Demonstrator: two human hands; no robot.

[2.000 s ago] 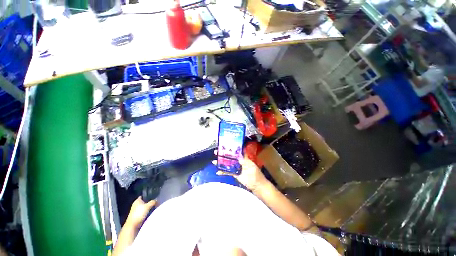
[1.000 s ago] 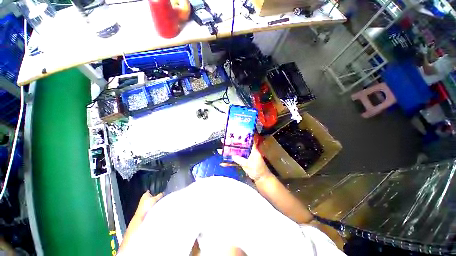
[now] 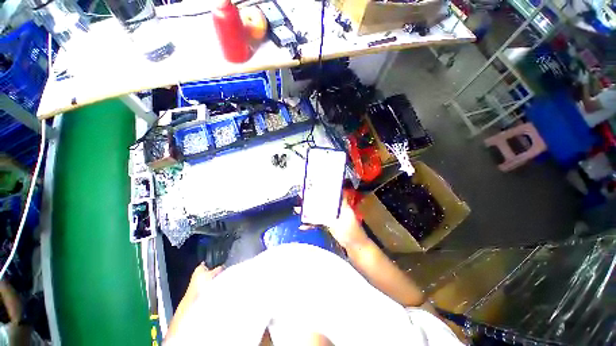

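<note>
My right hand (image 3: 344, 219) holds a smartphone (image 3: 323, 186) upright above the front edge of the bench. Its screen is plain white. My left hand (image 3: 204, 272) is low at the left, partly hidden by my white clothing, with its fingers closed at the lower end of a dark bunch of black parts (image 3: 215, 249). The bunch is blurred against the dark floor. The bench (image 3: 236, 181) has a pale cover and bubble wrap at its left end. A few small dark pieces (image 3: 279, 160) lie on it.
Blue screw trays (image 3: 225, 133) line the bench back beneath a shelf (image 3: 182, 62) with a red bottle (image 3: 232, 34). A green conveyor (image 3: 94, 230) runs left. A carton (image 3: 446, 219) of black parts, a pink stool (image 3: 517, 145) and a blue stool (image 3: 294, 233) stand around. A person's arm (image 3: 10, 301) shows lower left.
The phone screen has turned from a coloured picture to white. The phone moved slightly right and up from the first frame. A person's arm has appeared at the lower left edge.
</note>
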